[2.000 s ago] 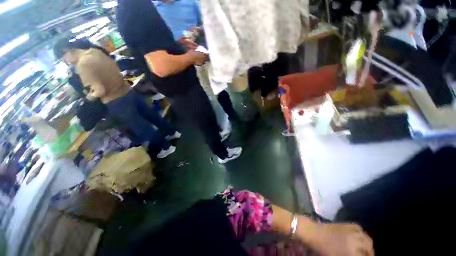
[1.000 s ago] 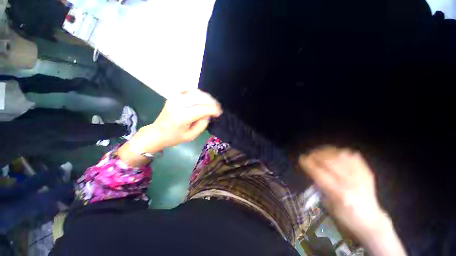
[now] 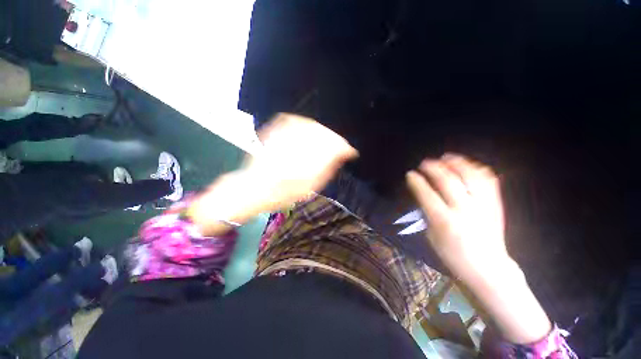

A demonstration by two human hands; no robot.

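Note:
A large black garment (image 3: 422, 84) covers most of the table. Its lower edge runs near my body. My left hand (image 3: 302, 151) is blurred, its fingers curled over the garment's near edge; the fingertips are hidden. My right hand (image 3: 460, 203) lies on the garment to the right, fingers bent. The silver blades of thread snips (image 3: 411, 222) poke out from the left side of my right hand, a little apart; their handle is hidden in the palm.
The white table top (image 3: 190, 63) shows at the upper left, with small items at its far end. Beyond its edge is the green floor (image 3: 225, 259). At the left stand people in dark trousers (image 3: 77, 203) and white shoes. My checked garment (image 3: 330, 245) is against the table's near side.
My left hand has moved right along the garment's near edge. My right hand has moved up and slightly left, and the snips' blades now show clearly. The table shows farther left.

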